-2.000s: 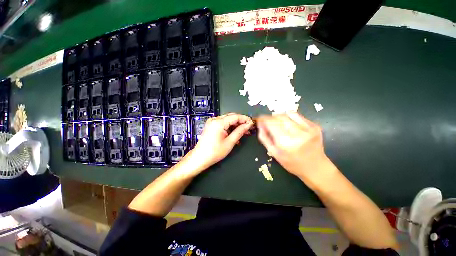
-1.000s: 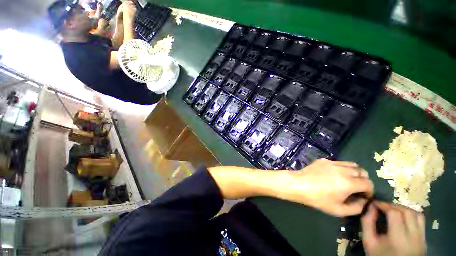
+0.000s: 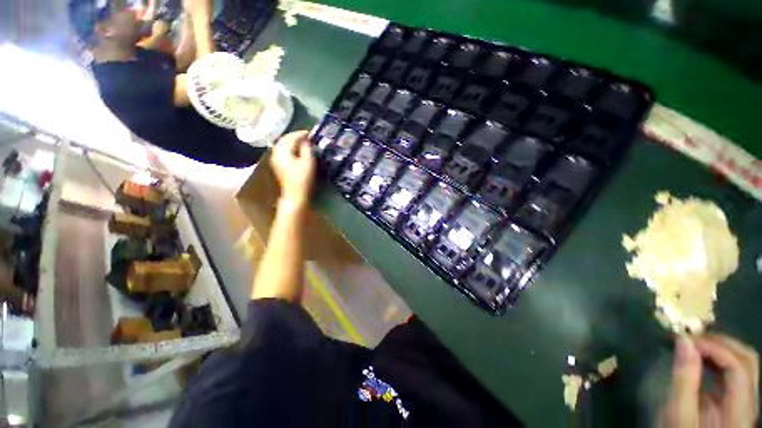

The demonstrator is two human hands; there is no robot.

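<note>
A large shiny black blister tray [image 3: 501, 299] lies slanted on the dark green bench, with three rows of black phone housings [image 3: 455, 125] in its pockets. My left hand [image 3: 294, 167] is at the tray's far-left near corner, fingers curled against the edge. Whether it grips the tray or holds a small part cannot be told. My right hand [image 3: 710, 380] is at the lower right, partly cut off by the frame. Its thumb and finger come close together at the lower end of a cream scrap heap [image 3: 689, 255]; anything between them is hidden or too small to tell.
Tan scraps [image 3: 571, 389] with dark bits lie left of my right hand. A white desk fan [image 3: 219, 88] and another person [image 3: 138, 104] are at the upper left. A brown cardboard box [image 3: 334, 238] is below the bench edge. White rail with red print [image 3: 702, 152] borders the brighter green strip.
My hands were together near the scraps and are now far apart. My left hand moved left to the tray corner; my right hand moved right to the heap. The view had swung left earlier.
</note>
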